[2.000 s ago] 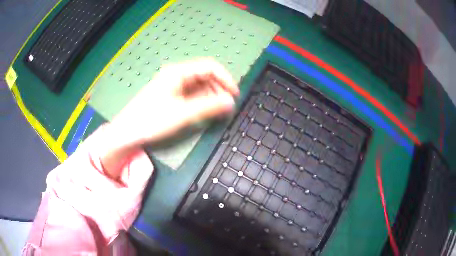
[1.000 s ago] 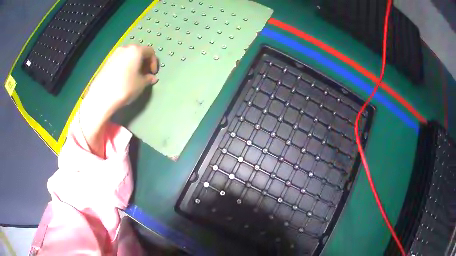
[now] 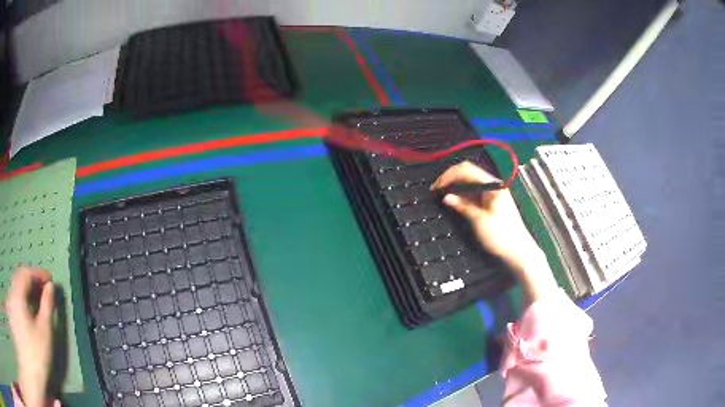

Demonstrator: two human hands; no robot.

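My right hand (image 3: pixel 485 208) holds a black pen tool (image 3: pixel 474 187) over the right-hand stack of black trays (image 3: pixel 421 230), with its tip at the pockets. A red hose (image 3: pixel 513 155) runs from the pen's rear end to the left and blurs. My left hand (image 3: pixel 32 306) is at the left edge over the green component sheet (image 3: pixel 60 230), fingers bent; whether it pinches a tiny part cannot be seen. The centre black pocket tray (image 3: pixel 171 294) lies between the sheet and the stack. Nothing can be made out at the pen tip.
Rear black trays (image 3: pixel 203 67) stand at the back edge beside white papers (image 3: pixel 67 91). A stack of white dotted sheets (image 3: pixel 596 215) lies at the far right. Another paper (image 3: pixel 513 78) is at the back right. Red and blue tape (image 3: pixel 207 151) crosses the green mat.
The view has swung right, bringing my right hand, the pen and the whole right stack into view. My left hand is still over the green sheet. The far left tray has left view.
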